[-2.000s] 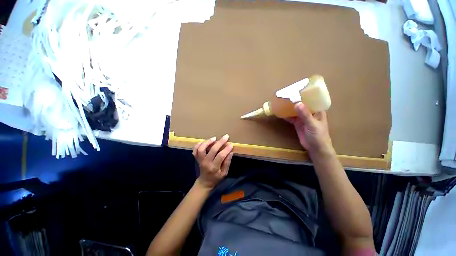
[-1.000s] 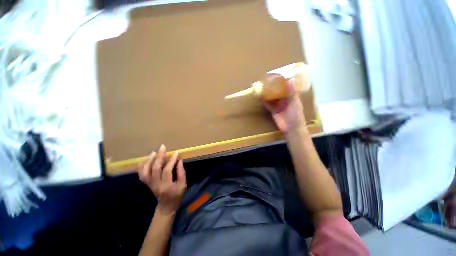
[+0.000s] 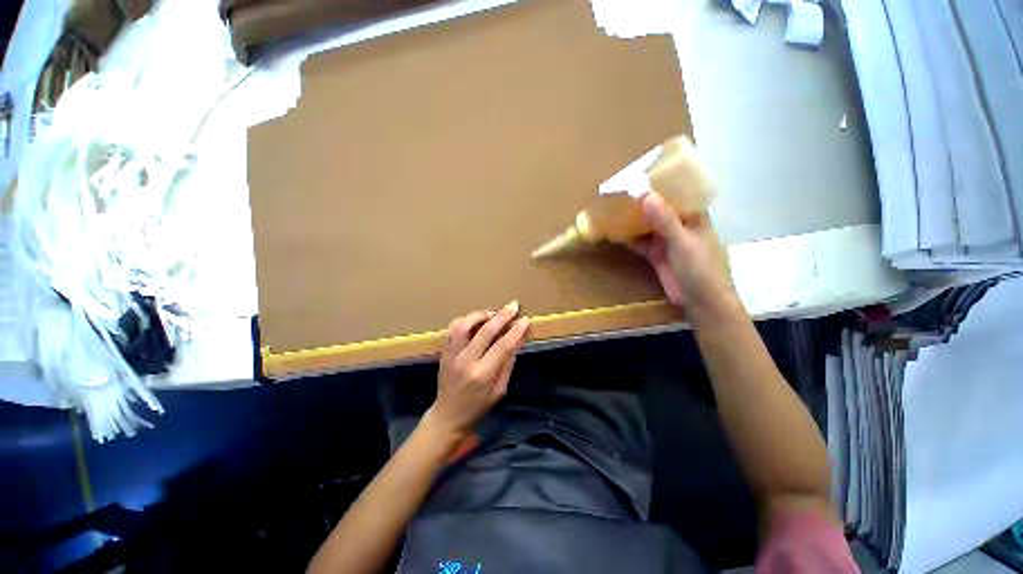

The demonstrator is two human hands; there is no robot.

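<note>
A flat brown panel (image 3: 449, 179) with notched upper corners lies on the tabletop. A yellow edge band (image 3: 370, 352) runs along its near edge. My right hand (image 3: 684, 260) holds the glue bottle (image 3: 617, 215), tilted over the right part of the panel. Its pale nozzle points left and down, close above the surface; I cannot tell whether it touches. My left hand (image 3: 482, 364) rests with its fingertips on the yellow band near the middle of the near edge and holds nothing.
A heap of white strips (image 3: 101, 224) hangs over the table edge at left, with a dark bundle (image 3: 146, 336) in it. Brown material (image 3: 325, 20) lies behind the panel. White sheets are stacked at right (image 3: 931, 135) and lower beside the table (image 3: 965, 426). White scraps (image 3: 802, 22) lie at top right.
The view has shifted. My left hand has moved right along the yellow band since one second ago. The bottle stays in my right hand, its nozzle now lower and nearer the band.
</note>
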